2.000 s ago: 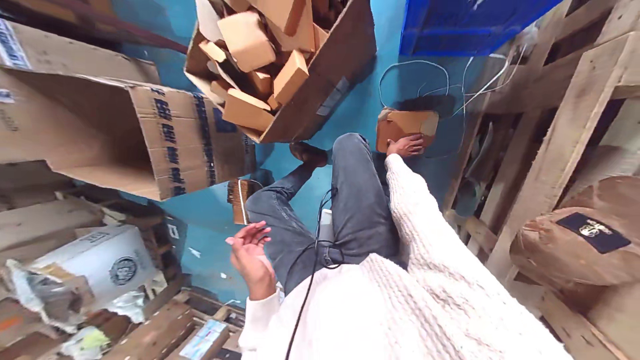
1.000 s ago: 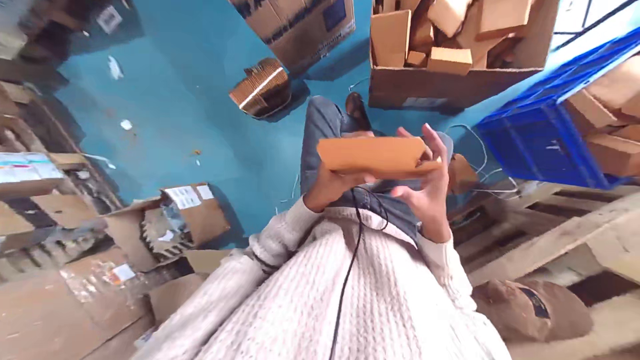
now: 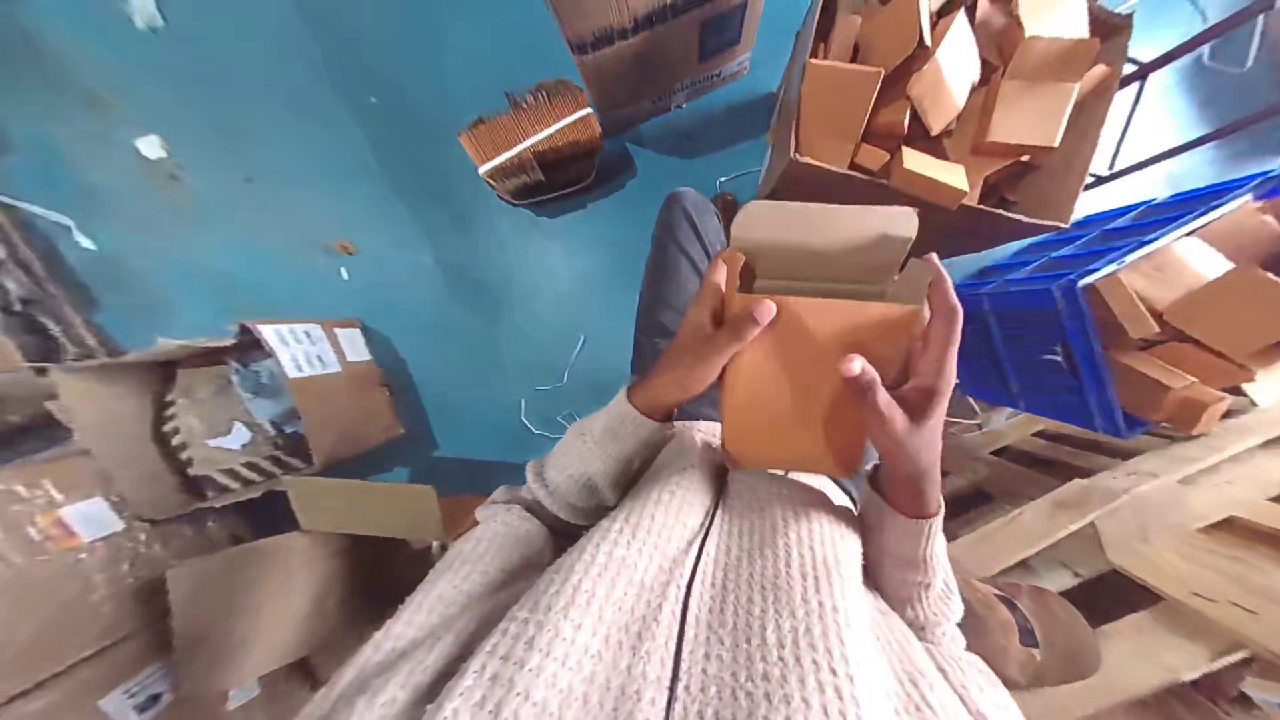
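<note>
A small orange-brown cardboard box is held between my two hands above my lap, its top flap raised and a side flap standing out. My left hand grips its left side, thumb on the front face. My right hand grips the right side, its thumb also on the front. Beyond it, a large carton holds many small folded boxes. A bundle of flat cardboard pieces tied with a white strap lies on the floor.
At the right, a blue plastic crate full of small boxes stands by a wooden pallet. A brown cap lies on the pallet. Opened cartons crowd the lower left. Another carton stands beyond the bundle.
Two seconds ago my left hand was empty and my right was at a flat box on the floor. Both hands now hold a box, its flap raised. The view has swung.
</note>
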